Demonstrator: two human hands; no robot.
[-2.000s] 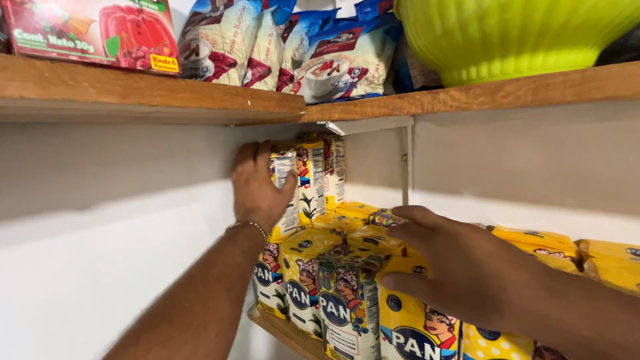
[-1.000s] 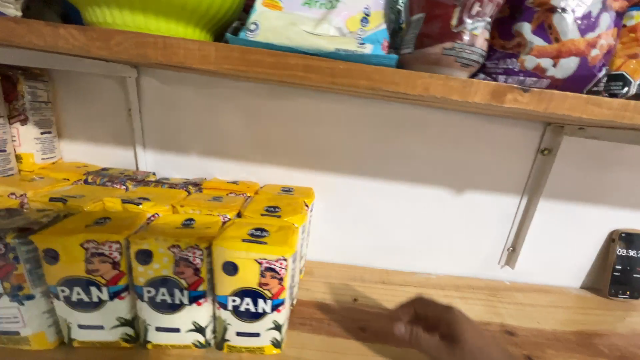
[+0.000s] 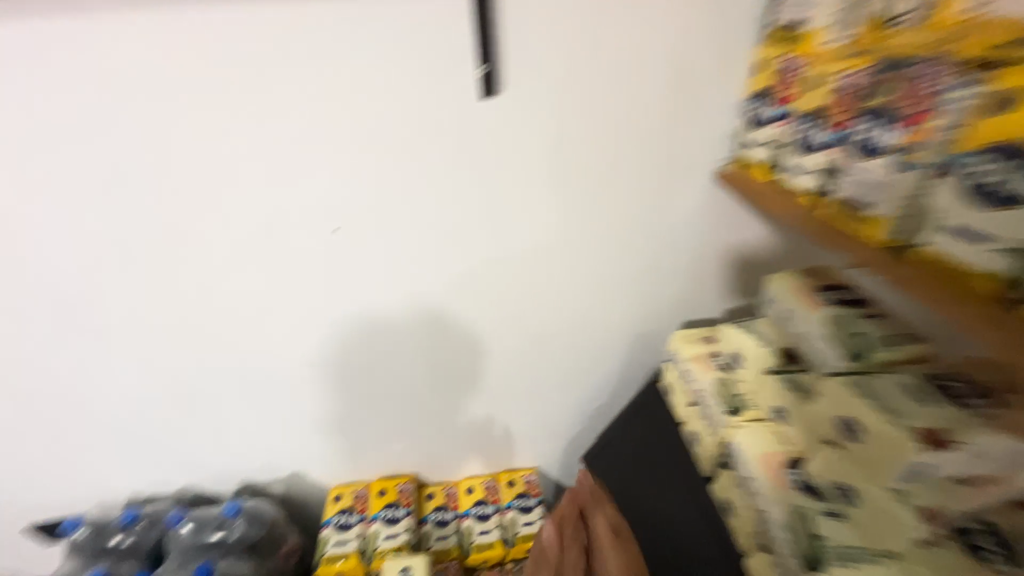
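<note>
One of my hands (image 3: 588,532) shows at the bottom edge, right of centre, its fingers close together beside a dark panel (image 3: 660,488); whether it is the left or the right hand, and whether it holds anything, I cannot tell. My other hand is out of view. Just left of the visible hand stands a row of yellow P.A.N. flour packets (image 3: 440,520). More yellow flour packets (image 3: 880,120), blurred, fill the shelf at the upper right.
A wooden shelf edge (image 3: 864,248) slants down at the right. Beneath it are stacked cream-coloured packages (image 3: 800,432). Dark bottles with blue caps (image 3: 224,536) stand at the lower left. A white wall (image 3: 240,240) lies behind, with a black strip (image 3: 486,48) at the top.
The view has swung away to the white wall and lower goods. Two seconds ago both hands were at the packets on the shelf; now only one shows, low in view.
</note>
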